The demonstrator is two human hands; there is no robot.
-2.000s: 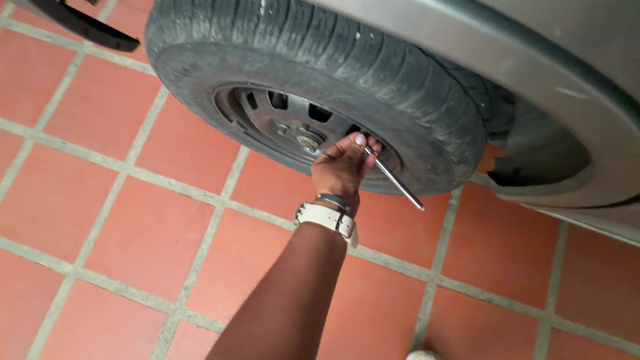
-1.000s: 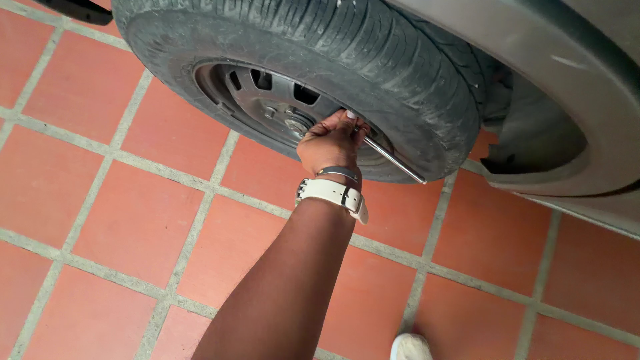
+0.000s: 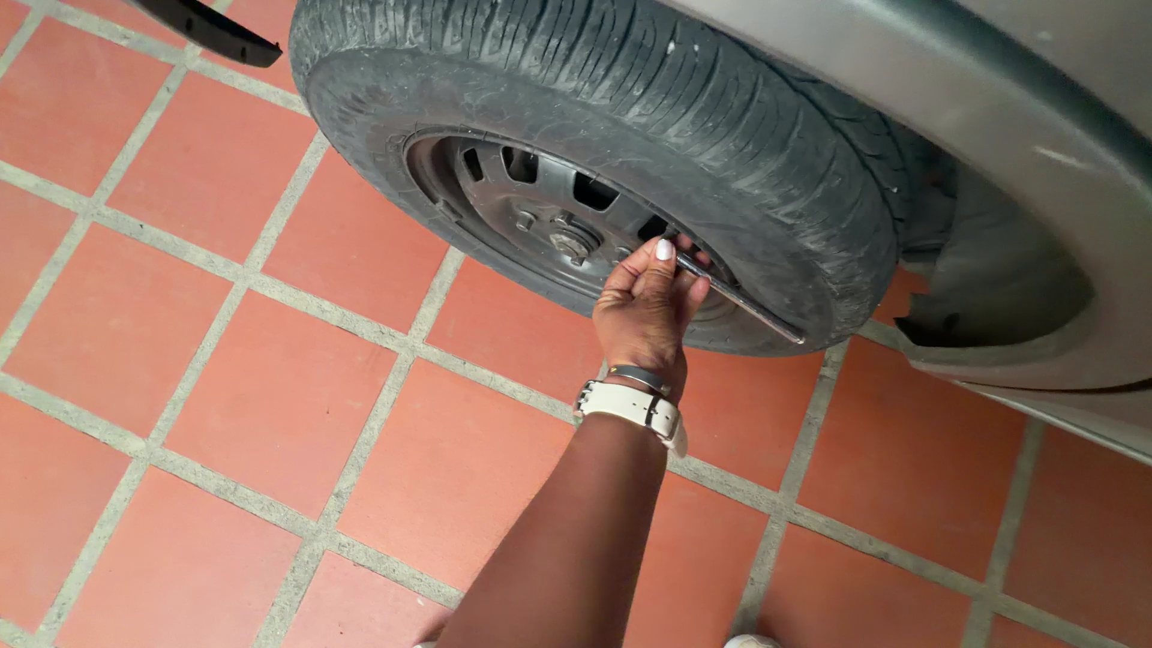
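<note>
My left hand (image 3: 652,292), wearing a white-strapped watch and a dark bracelet, pinches a slim shiny metal bar (image 3: 756,310) between thumb and fingers. The bar slants down to the right across the tire's sidewall; the fingers hide its upper end, so its exact kind cannot be told. The fingertips are at the right part of a dark steel wheel rim (image 3: 549,193), near its slots. Left of the hand, the wheel's hub centre (image 3: 574,241) and a wheel bolt (image 3: 526,219) show. A worn black tire (image 3: 576,99) surrounds the rim. My right hand is out of view.
A grey car fender (image 3: 972,99) arches above the tire, with a ragged-edged wheel-well liner (image 3: 999,261) at the right. A curved black part (image 3: 220,31) juts in at the top left. Terracotta floor tiles (image 3: 297,405) lie below, and a white shoe tip (image 3: 751,641) shows at the bottom edge.
My left hand stays at the rim with the metal bar in its fingers. No clear turn of the bar shows; the view has shifted slightly.
</note>
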